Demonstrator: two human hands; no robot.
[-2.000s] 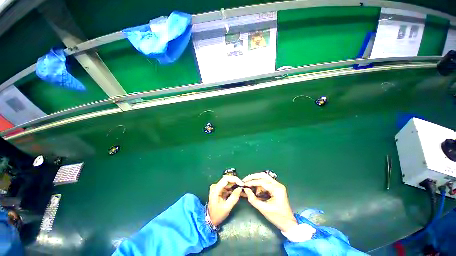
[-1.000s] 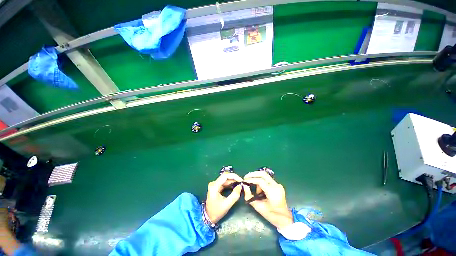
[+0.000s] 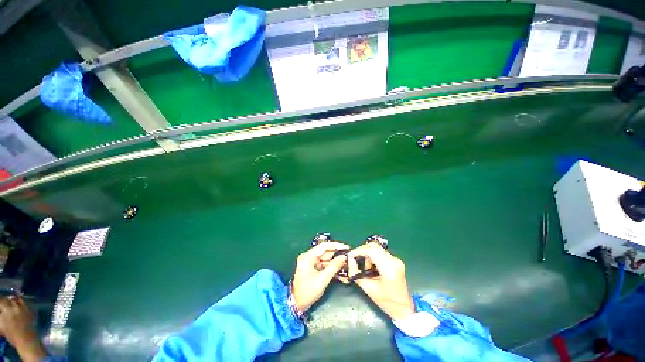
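My left hand (image 3: 312,278) and my right hand (image 3: 386,279) meet over the dark-green bench, fingertips together. Between the fingertips is a small dark part (image 3: 344,271), mostly hidden; it looks like a round module. A dark stick-like thing (image 3: 365,273), possibly tweezers, shows at my right fingers. One round module (image 3: 322,239) lies just beyond my left hand and another (image 3: 378,241) just beyond my right hand, both partly covered by the fingers.
Modules sit on the belt at left (image 3: 130,212), centre (image 3: 265,180) and right (image 3: 425,142). A white control box (image 3: 603,207) stands at right beside a dark slim tool (image 3: 544,235). Pale dotted trays (image 3: 89,242) lie at left. Another person's hand (image 3: 18,323) is at far left.
The belt modules have shifted left. The dark part between my fingertips shows more, and my fingers have changed position slightly. The other person's hand has come further into view at far left.
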